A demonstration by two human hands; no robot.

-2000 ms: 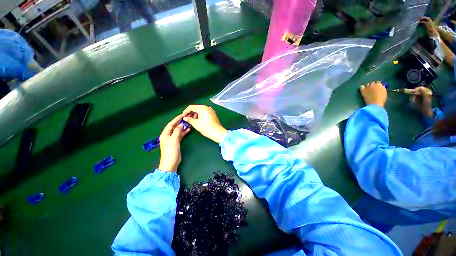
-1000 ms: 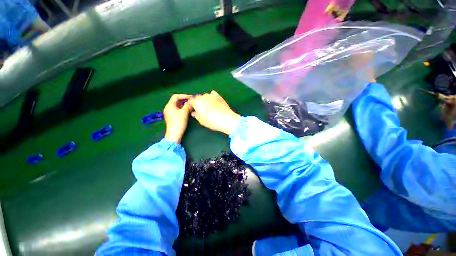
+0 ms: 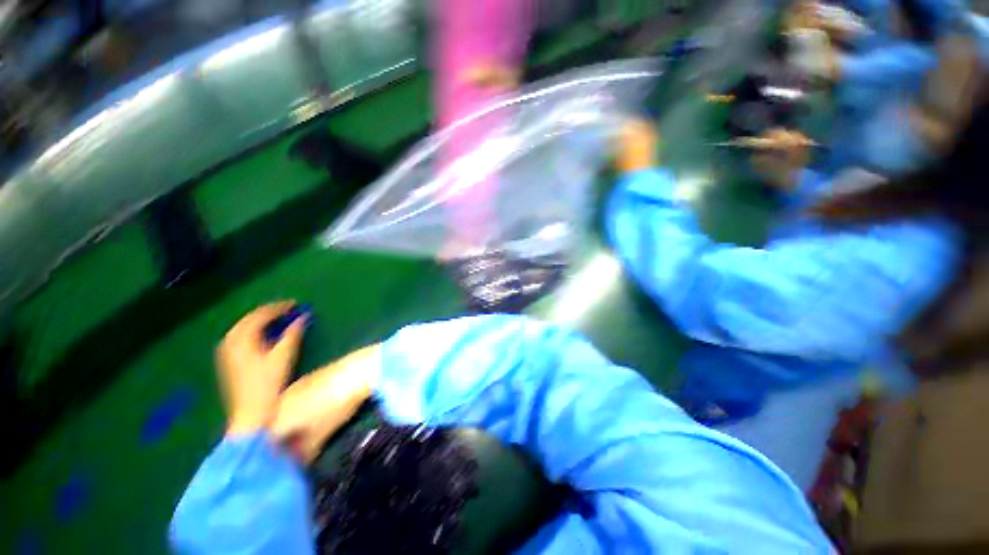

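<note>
The picture is blurred. My left hand (image 3: 253, 366) holds a dark blue part (image 3: 284, 323) between thumb and fingers above the green surface. My right hand (image 3: 318, 410) is just below and right of it, against my left wrist; its fingertips are hidden, so I cannot tell if it holds anything. The heap of small black parts (image 3: 399, 493) lies beneath and right of my right hand, between my forearms. Blurred blue parts (image 3: 167, 415) lie on the green surface at lower left.
An open clear bag (image 3: 542, 141) with dark contents stands beyond my right forearm, a pink strip (image 3: 461, 98) behind it. Black rectangular pieces (image 3: 179, 239) lie along the far side. A neighbouring worker's sleeve (image 3: 748, 282) and hands are at right, near a black device (image 3: 765, 103).
The view has swung right, so things sit further left. My hands have parted at the fingertips; my right hand has come back towards the heap and my left wrist. The left still holds a part.
</note>
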